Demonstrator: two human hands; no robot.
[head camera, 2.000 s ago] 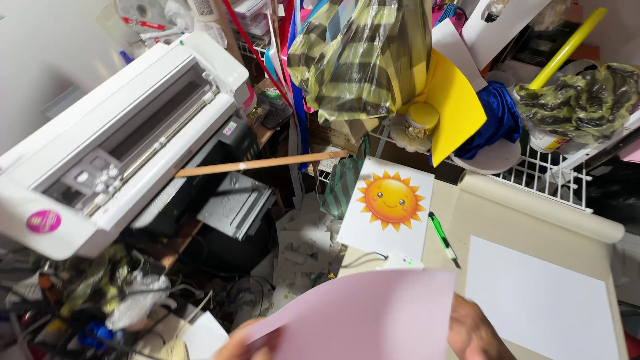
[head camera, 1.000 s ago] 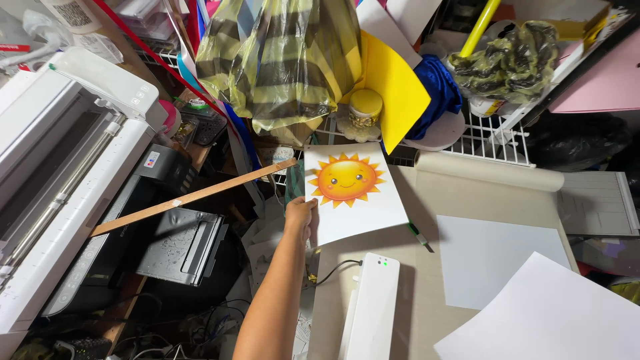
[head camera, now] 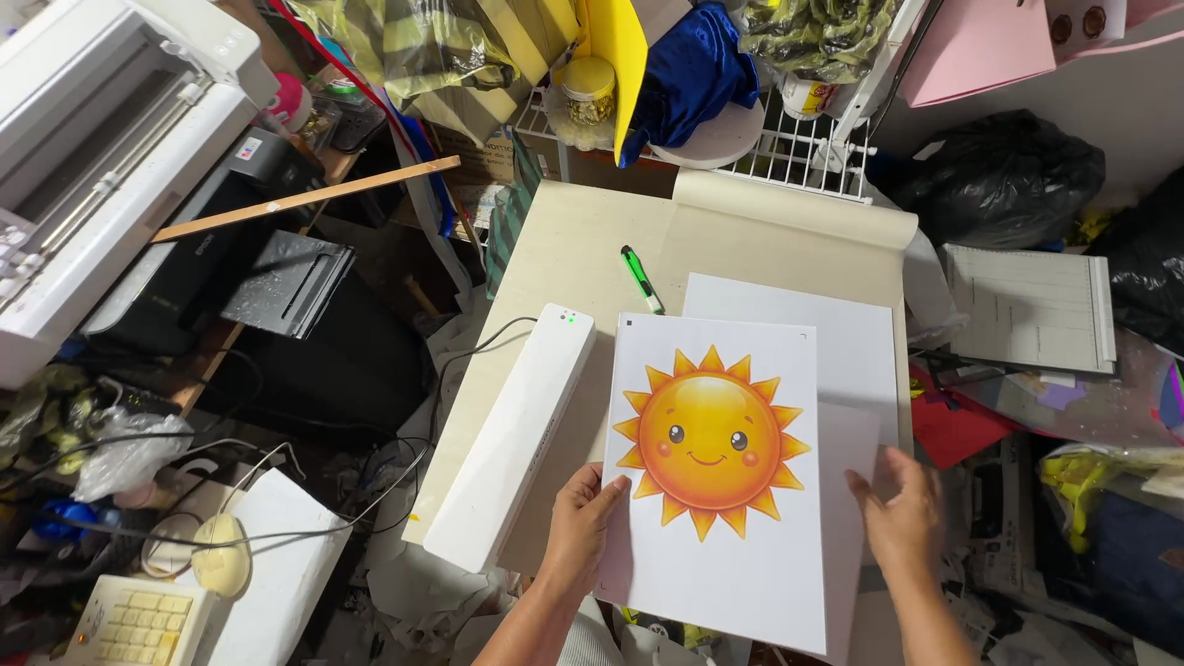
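My left hand (head camera: 581,518) grips the left edge of a white sheet printed with a smiling orange sun (head camera: 710,444). Behind that print, a pale pinkish sheet (head camera: 849,472) sticks out to the right, its right edge held between the thumb and fingers of my right hand (head camera: 895,504). Beyond them a blank white sheet (head camera: 786,294) lies on the table, partly covered from view. A green and black cutter knife (head camera: 640,277) lies left of that sheet. The long white laminator-like device (head camera: 513,439) with lit green lights stands left of my hands.
The beige table (head camera: 583,227) has a rolled edge of covering (head camera: 795,211) at the back. A wire shelf (head camera: 814,153) holds a jar (head camera: 589,91) and blue satin cloth (head camera: 698,79). At left are a white cutting machine (head camera: 120,139), a black printer (head camera: 203,240) and a wooden strip (head camera: 314,197).
The sun print, held near the table's back by my left hand a second ago, is now close in front of me. My right hand has come into view, on the pale sheet.
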